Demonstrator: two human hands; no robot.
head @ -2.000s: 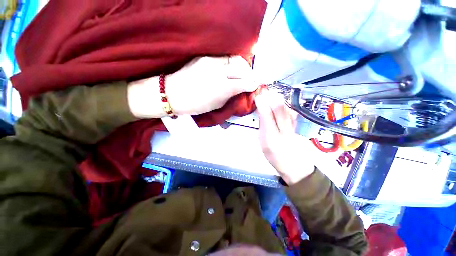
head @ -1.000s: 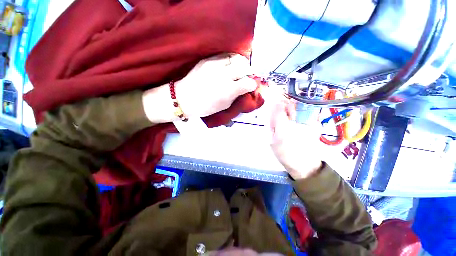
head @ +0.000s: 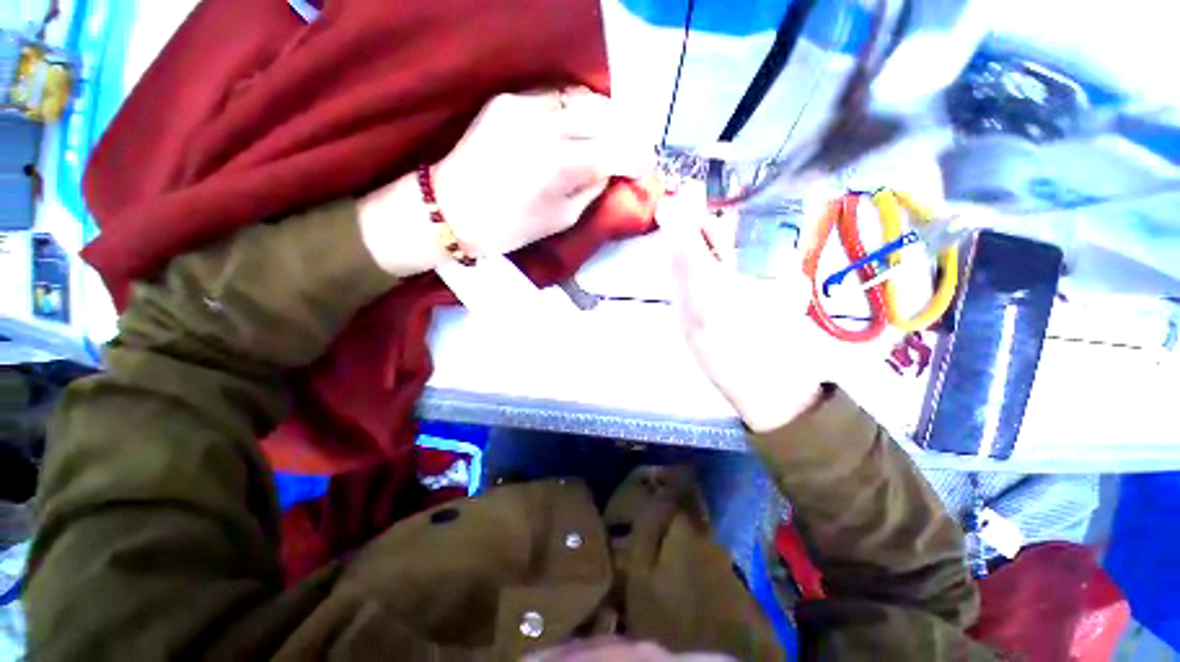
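Note:
The dark red garment (head: pixel 324 117) lies over the left part of the white machine table, and part of it hangs over the front edge. My left hand (head: pixel 524 175) pinches its edge beside the needle area (head: pixel 686 168). My right hand (head: pixel 725 310) is just right of the needle area, its fingertips close to the cloth edge; glare hides whether they hold anything. A white label or paper strip (head: pixel 489 292) shows below my left wrist. The sewing machine head (head: pixel 751 78) is above the hands, partly blurred.
Scissors with orange-red and yellow handles (head: pixel 844 278) lie right of my right hand, with a small red item (head: pixel 910 352) and a black smartphone (head: pixel 994 343) near them. A blue crate (head: pixel 453 455) is below the ruler-marked table edge (head: pixel 582 424). Red cloth (head: pixel 1051 605) is at the lower right.
The view has shifted, so the scissors and smartphone show more fully. Both hands stay by the needle area, and the cloth edge between them looks slightly turned up.

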